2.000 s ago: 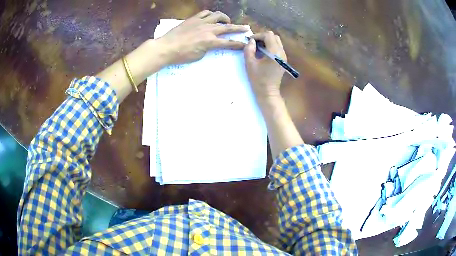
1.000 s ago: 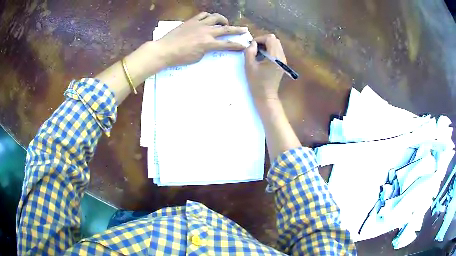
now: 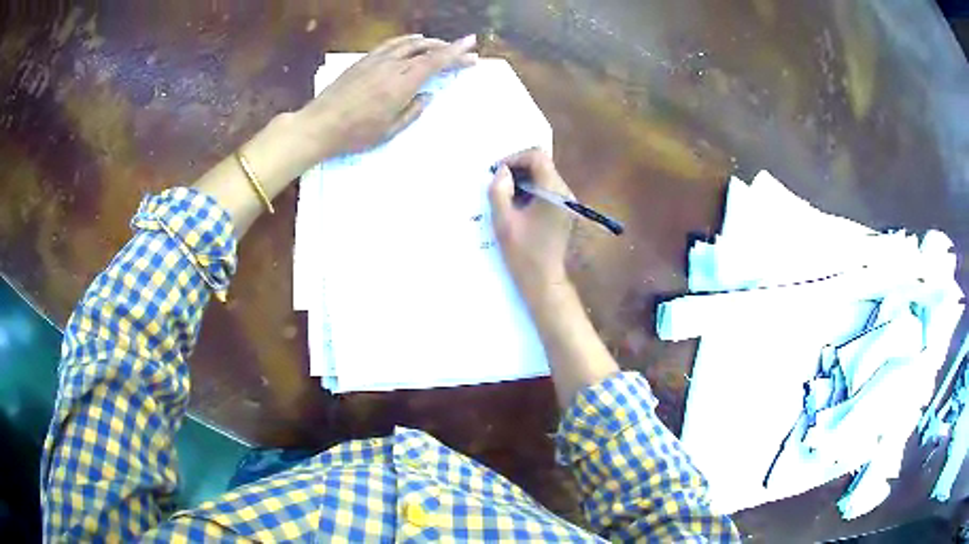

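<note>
A white stack of sheets or cut panels [image 3: 425, 298] lies in front of me, with a slanted top right corner and a few small dark marks near its middle right. My left hand [image 3: 385, 96] rests flat on its top left part, fingers apart, holding nothing. My right hand [image 3: 533, 218] holds a ballpoint pen [image 3: 574, 207] with a clear and dark barrel. The pen tip is at the upper right part of the stack's top face. Whether it touches the surface is too small to tell.
At the right lie white to pale-blue cut panels [image 3: 733, 393], with a crumpled pale pile [image 3: 861, 372] on top and a narrow strip [image 3: 685, 317] jutting left. Thin pale strips [image 3: 949, 436] lie at the far right edge. The mottled-brown table [image 3: 638, 128] has a curved edge.
My right hand and pen have moved down and left from the top right corner. My left hand has shifted slightly left, and the slanted corner, covered before, now shows.
</note>
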